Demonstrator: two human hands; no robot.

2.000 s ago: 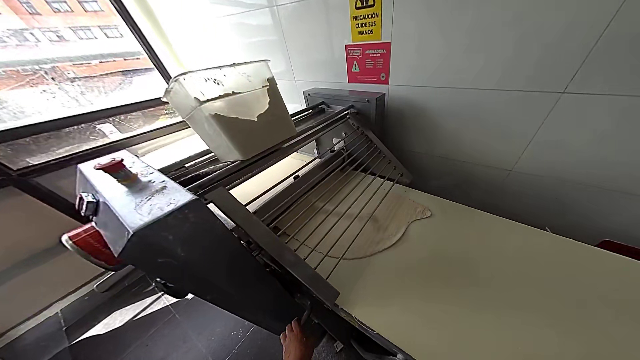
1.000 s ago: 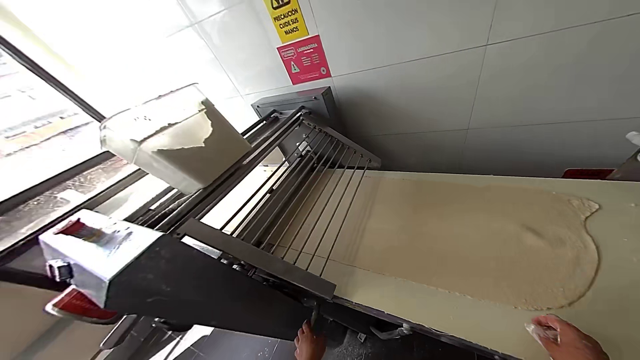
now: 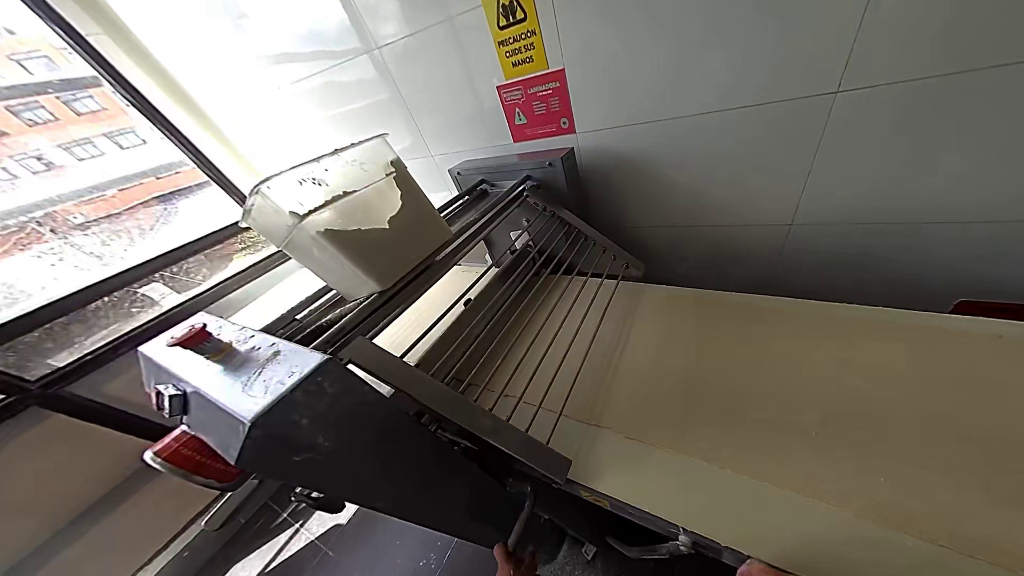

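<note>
A wide sheet of dough (image 3: 744, 384) lies on the pale conveyor belt (image 3: 640, 472) of a dough sheeter and reaches under its metal wire guard (image 3: 552, 320). At the bottom edge, my left hand (image 3: 514, 560) is closed on a metal lever (image 3: 522, 520) below the guard. Only a small part of my right hand (image 3: 758, 568) shows, at the belt's near edge; its fingers and anything in them are cut off. A translucent plastic tub (image 3: 368, 232) with whitish contents rests tilted in view on top of the machine.
The sheeter's housing (image 3: 360, 448) with a red stop button (image 3: 190, 338) stands at left, beside a window (image 3: 96, 160). A tiled wall (image 3: 720, 160) bearing a yellow warning sign (image 3: 516, 36) and a pink sign (image 3: 538, 106) runs behind. A red object (image 3: 988, 309) shows at far right.
The dough first showed as a short piece by the guard, then as a long sheet on the belt; now it runs past the right edge. My right hand came into view, then moved mostly out of it.
</note>
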